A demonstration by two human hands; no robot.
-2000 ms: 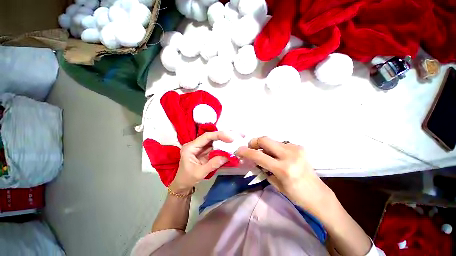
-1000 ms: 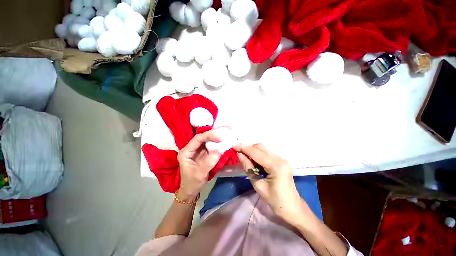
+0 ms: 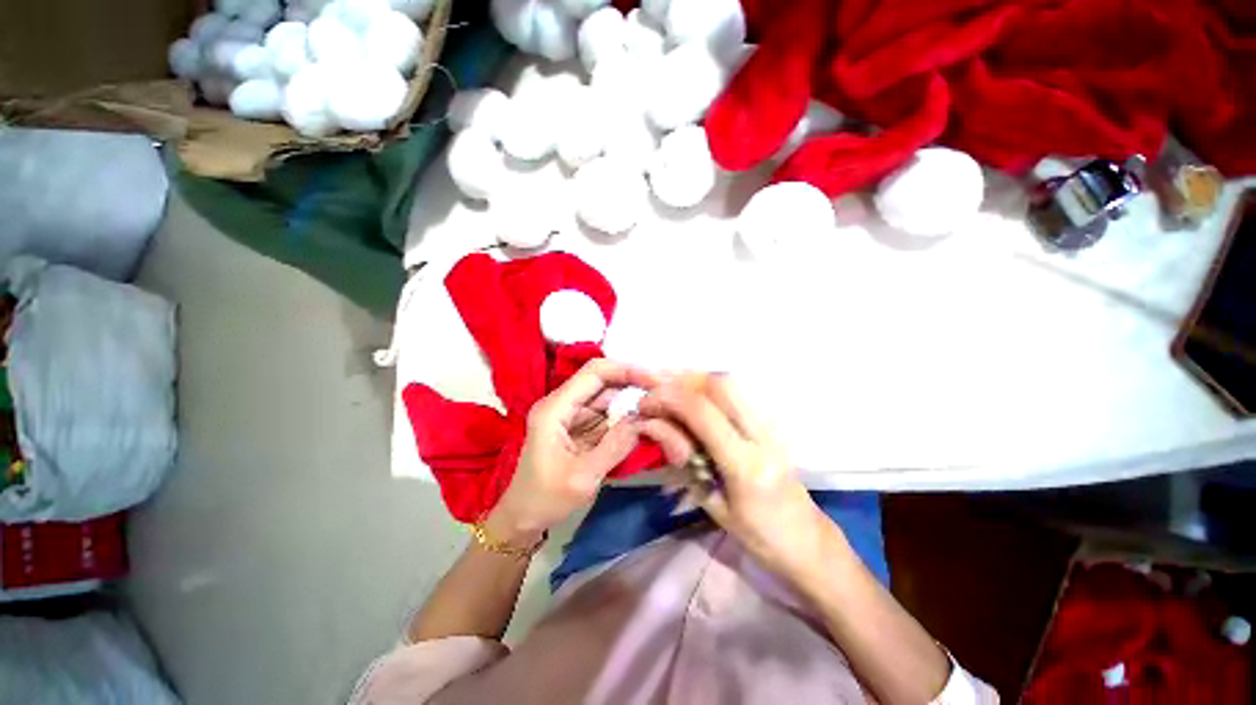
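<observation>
A red plush piece (image 3: 475, 438) with several points lies at the table's near left corner, partly under my left hand. One white pom-pom (image 3: 572, 317) sits on it, above my hands. My left hand (image 3: 562, 448) pinches a second white pom-pom (image 3: 627, 404) at a red tip. My right hand (image 3: 723, 448) meets it from the right, fingertips at the same pom-pom. Dark snips (image 3: 700, 472) rest in my right palm, blurred and mostly hidden by the fingers. No needle or thread can be made out.
Loose pom-poms (image 3: 606, 190) and a red plush heap (image 3: 992, 83) lie along the far side. A pom-pom carton (image 3: 214, 145) stands upper left. A silver-dark object (image 3: 1088, 200), an amber item (image 3: 1187, 186) and a phone (image 3: 1223, 331) lie right. A carton of red pieces (image 3: 1143, 640) is low right.
The snips' blades pointed out of my right palm two seconds ago and are now mostly covered. My hands have closed in around the pom-pom, hiding more of it. The view has shifted slightly.
</observation>
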